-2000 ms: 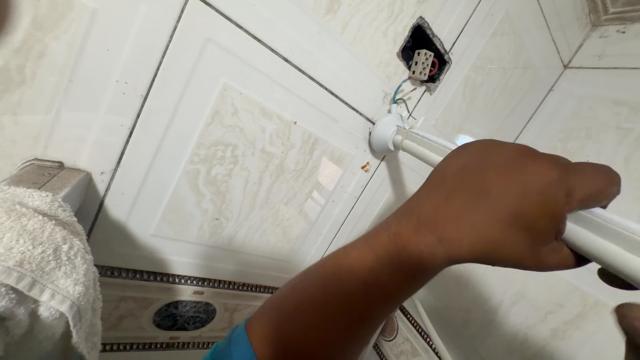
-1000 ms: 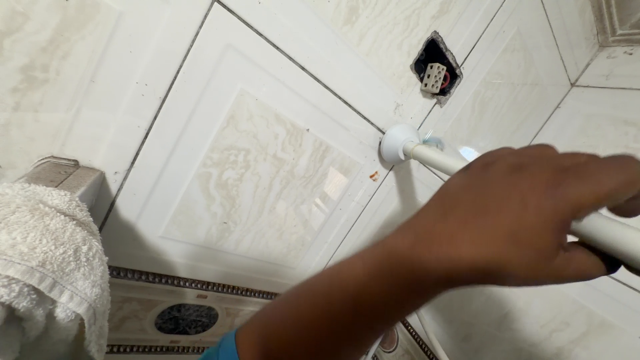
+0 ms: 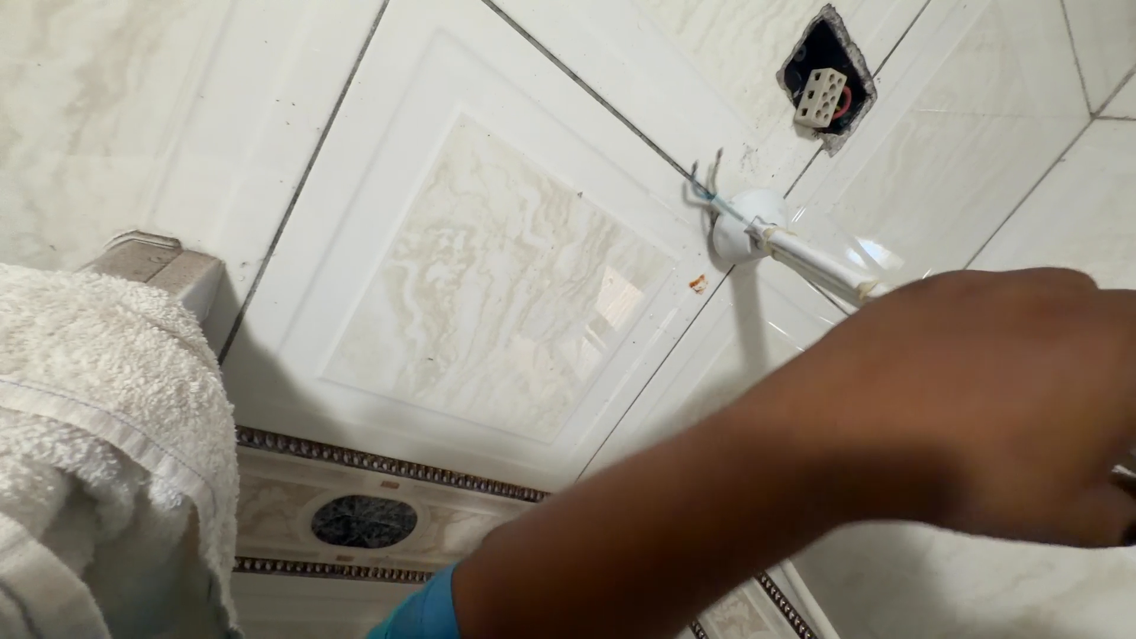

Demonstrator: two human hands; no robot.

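A white pipe runs from a round white wall flange down to the right. My left hand closes around it at the right, covering part of its length. Thin wires lie along the pipe, tied or taped near the flange; their free ends stick out past it, apart from the connector block. Up and to the right, a pale terminal connector block sits in a rough wall opening, with a red wire beside it. My right hand cannot be seen.
Marbled ceramic tiles cover the wall. A white towel hangs at the left over a pale fixture. A patterned border strip with a dark oval crosses the lower part.
The wire ends now show beyond the flange; one second ago they were not visible there. What looked like part of another hand at the right edge two seconds ago is out of sight.
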